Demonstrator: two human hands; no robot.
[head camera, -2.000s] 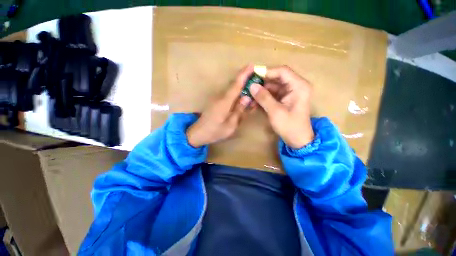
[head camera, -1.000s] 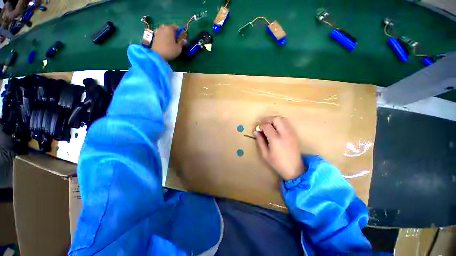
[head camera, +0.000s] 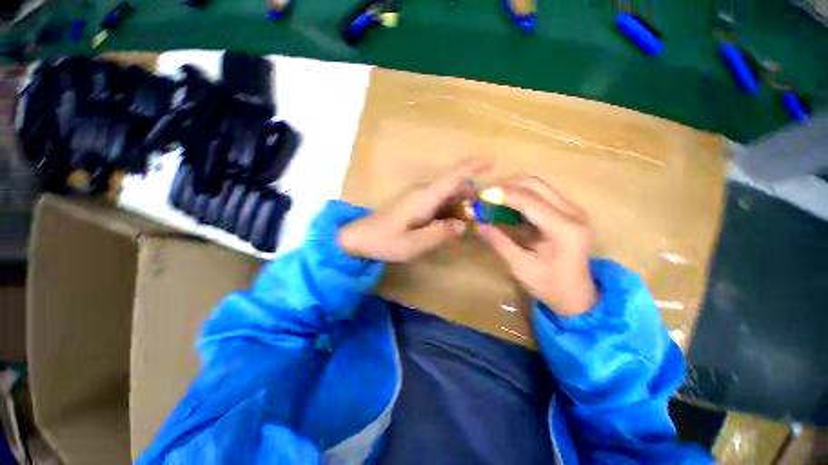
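My right hand (head camera: 549, 236) holds a small blue battery cell (head camera: 481, 212) with a dark green part (head camera: 505, 216) beside it, over the cardboard mat (head camera: 436, 300). A pale yellow-white bit (head camera: 493, 195) shows at my right fingertips. My left hand (head camera: 409, 221) is at the cell's left end, with its fingertips on something small and orange-brown there. The fingers and blur hide what exactly each hand grips.
Black housings (head camera: 227, 136) lie in rows on a white sheet (head camera: 318, 127) at the left. A green belt (head camera: 563, 54) with blue cells (head camera: 640, 34) runs along the far side. An open carton (head camera: 182, 336) stands at lower left, a dark green mat (head camera: 772, 300) at right.
My left hand has come back from the belt to meet my right hand above the cardboard mat. A blue cell now shows between them. The camera view has shifted down.
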